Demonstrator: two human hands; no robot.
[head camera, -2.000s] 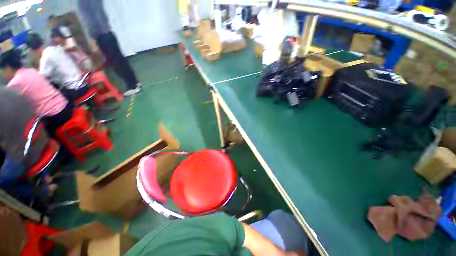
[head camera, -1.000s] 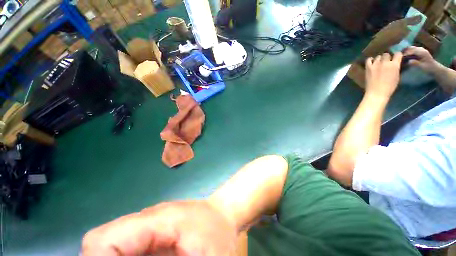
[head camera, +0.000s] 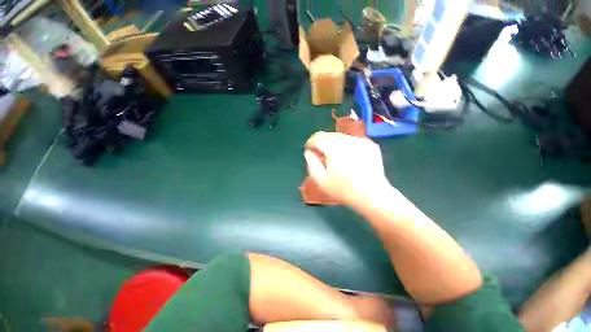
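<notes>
The reddish-brown cloth (head camera: 315, 194) lies crumpled on the green bench mat (head camera: 214, 178). My right hand (head camera: 345, 165) is over its middle, with fingers curled, and hides most of it. Cloth shows above and below the hand; I cannot tell whether the fingers grip it. My left forearm crosses the bottom of the view. My left hand (head camera: 372, 312) is low at the bench edge, blurred and partly hidden, so its fingers cannot be made out.
Behind the cloth stand a blue parts bin (head camera: 389, 104) and a small open carton (head camera: 327, 81). A black case (head camera: 207, 55) and a black cable heap (head camera: 110, 120) are at left. A red round seat (head camera: 146, 299) is below the bench edge. Another person's arm (head camera: 560, 288) shows at right.
The view swung right along the bench, then partly back left. A hand that was large and close at the bottom a second ago has left that spot; my right hand is now over the cloth.
</notes>
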